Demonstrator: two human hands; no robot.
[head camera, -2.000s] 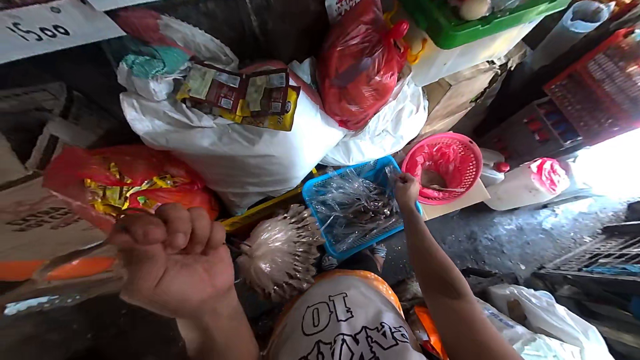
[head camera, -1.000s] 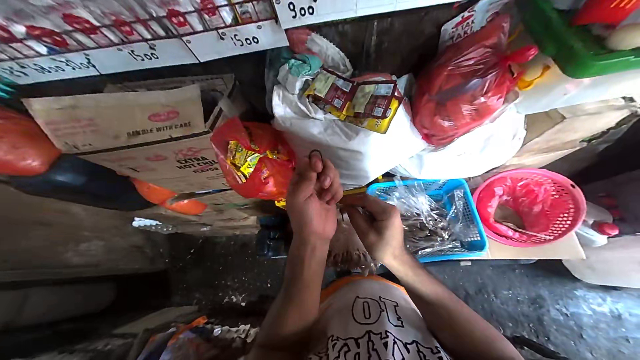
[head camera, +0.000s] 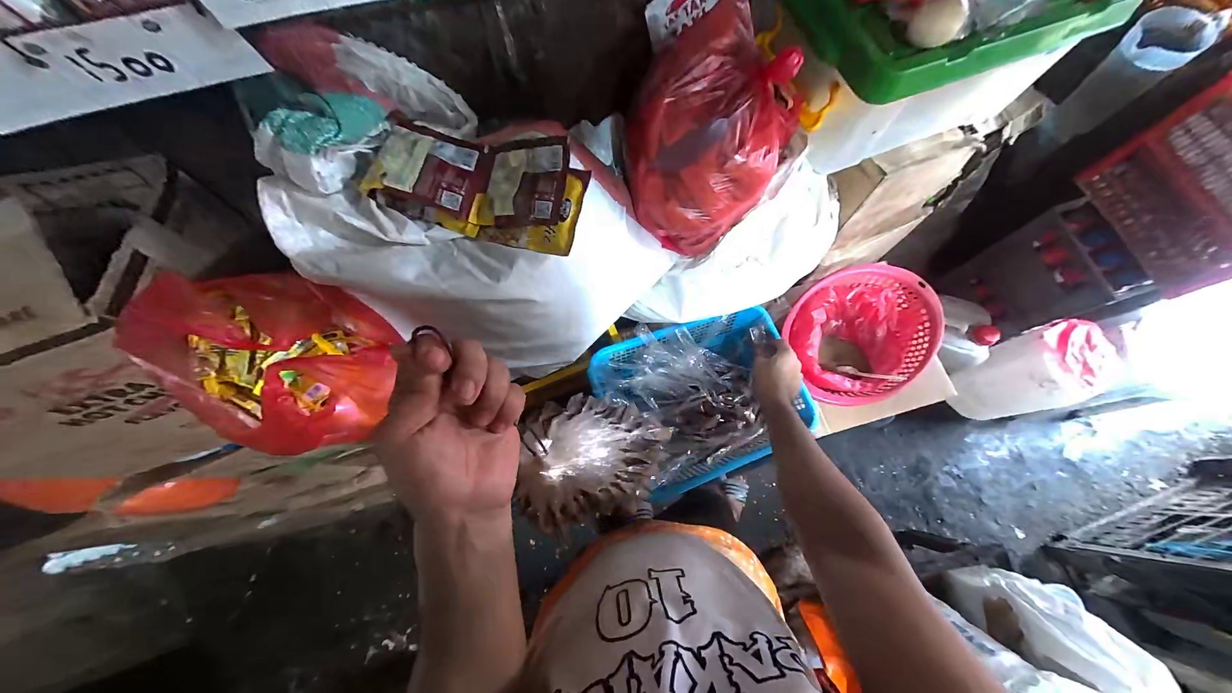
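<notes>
My left hand (head camera: 452, 423) is raised at centre left, palm toward the view, its fingers curled with a thin dark loop (head camera: 430, 335) at the index finger. Just right of it, lower down, is a fanned bundle of small clear packets (head camera: 587, 457) with brown contents; whether it hangs from the loop is unclear. My right hand (head camera: 775, 371) is at the right rim of a blue plastic basket (head camera: 707, 472); its fingertips are partly hidden, so its hold is unclear. Loose clear packets (head camera: 703, 395) with dark contents fill the basket.
A pink perforated basket (head camera: 919, 342) lined with red plastic stands right of the blue one. A red bag of yellow sachets (head camera: 279, 361) is at left. Behind are a white sack (head camera: 462, 289), brown-and-yellow sachets (head camera: 481, 188), a tied red bag (head camera: 698, 144) and a green tray (head camera: 895, 82).
One second ago both my hands were close together at the centre; now they are apart, with my right hand at the blue basket. The view has swung considerably.
</notes>
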